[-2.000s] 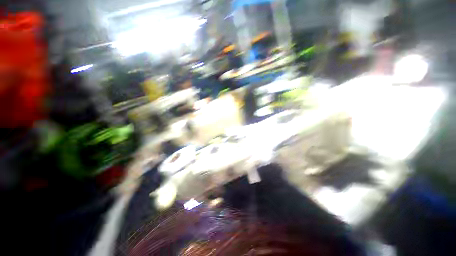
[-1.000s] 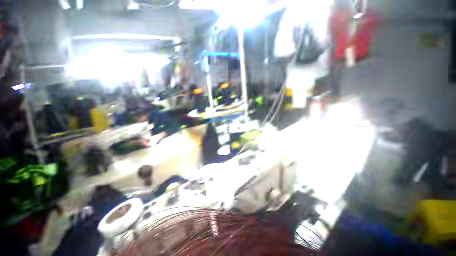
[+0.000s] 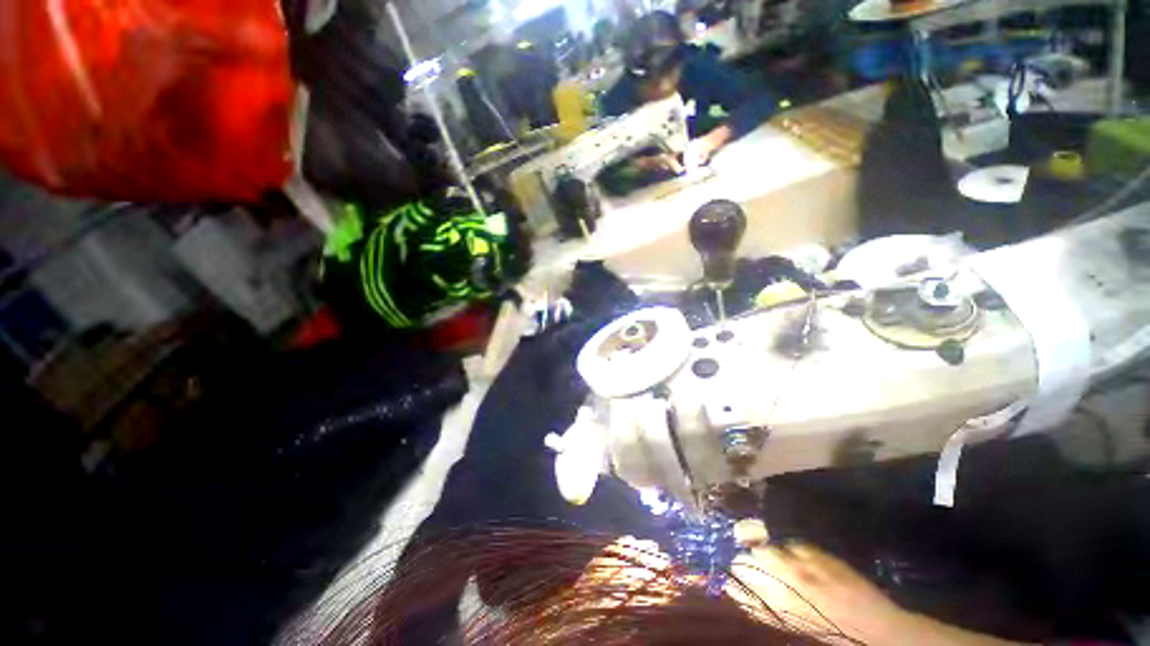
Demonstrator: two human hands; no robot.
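The white sewing machine [image 3: 870, 379] reaches in from the right, with its needle area [image 3: 713, 517] low in the middle. Dark cloth [image 3: 517, 442] lies left of and under the machine head; glittering blue-white specks show by the needle. My right hand [image 3: 801, 587] is just right of the needle, fingertips close to the presser area; its grip cannot be told. My left hand [image 3: 631, 568] is left of the needle, mostly hidden behind reddish-brown hair strands, its grip unclear. A white round disc [image 3: 634, 350] sits on the machine's left end.
A red-orange bag [image 3: 145, 101] hangs upper left beside a dark bag [image 3: 360, 107]. A black bundle with neon green stripes [image 3: 435, 265] is behind the table's left edge. Dark speckled cloth [image 3: 353, 423] is heaped left. A dark bulb-shaped knob [image 3: 716, 234] stands behind the machine. A person [image 3: 675, 95] sits opposite.
The view has swung down and left and is sharper. The machine head now fills the right side, and the needle area and both hands have come into sight. The red-orange bag is back in view.
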